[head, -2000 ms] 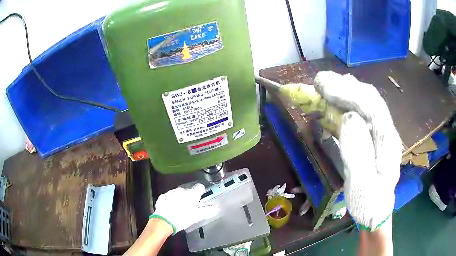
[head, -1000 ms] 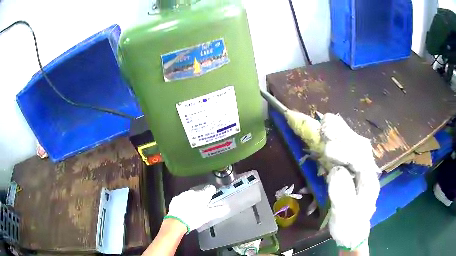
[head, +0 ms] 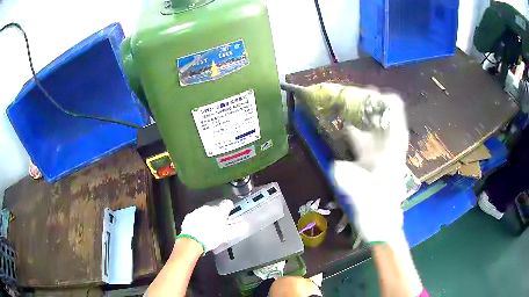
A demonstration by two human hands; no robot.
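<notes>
A silver-grey sheet-metal panel with dark rectangular cut-outs lies on the slotted machine table, under the tap chuck. My left hand, in a white knit glove, holds the panel at its left end. My right hand, gloved and blurred, is around the outer end of the yellow-beige wrapped feed handle, right of the green machine head. The tap's tip is too small to make out.
Another panel lies on the left bench. A yellow cup with a purple stick and crumpled white bits sits right of the table. Blue bins stand behind. The right bench is worn. A person's shoe shows at far right.
The handle and my right hand dropped, then rose again to about level. My left hand stays on the panel. The whole view has shifted a little.
</notes>
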